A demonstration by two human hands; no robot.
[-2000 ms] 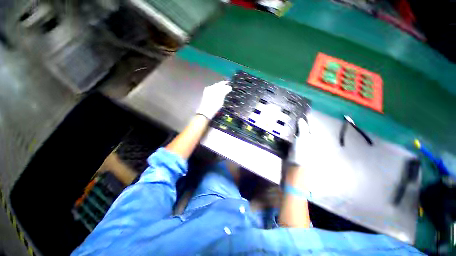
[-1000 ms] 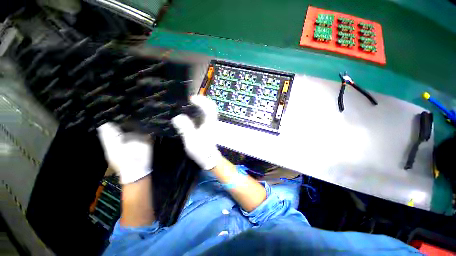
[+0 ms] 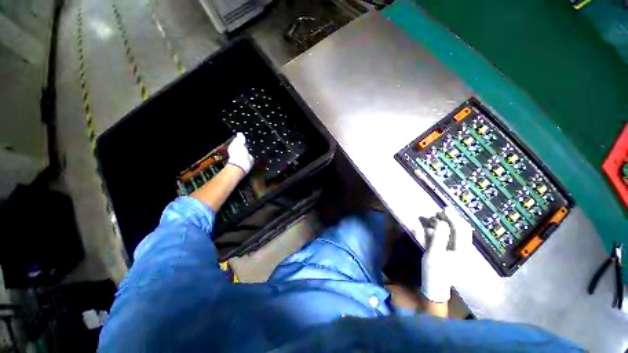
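My gloved left hand [image 3: 239, 154] is inside the black bin [image 3: 317, 155], at the near edge of a black panel with light dots [image 3: 265, 131]. Its fingers are partly hidden, and I cannot tell whether they grip anything. A carrier with green boards and an orange clip [image 3: 206, 165] lies just below that hand in the bin. My gloved right hand [image 3: 441, 241] is empty, fingers slightly apart with dark fingertips, over the bench's near edge. Another black carrier [image 3: 482, 183] lies on the metal sheet to its upper right, filled with rows of small green boards and with orange clips at both ends.
The metal sheet [image 3: 358, 76] borders the bin's right side. A green belt [image 3: 523, 62] runs beyond it. Cutters [image 3: 609, 276] lie at the far right. A red-orange foam sheet [image 3: 616, 165] is cut off by the right edge. Striped floor lines [image 3: 131, 52] run beyond the bin.
The view has swung left over the bin. The black panel between both hands is now down in the bin. My right hand has come away from it, back over the bench edge.
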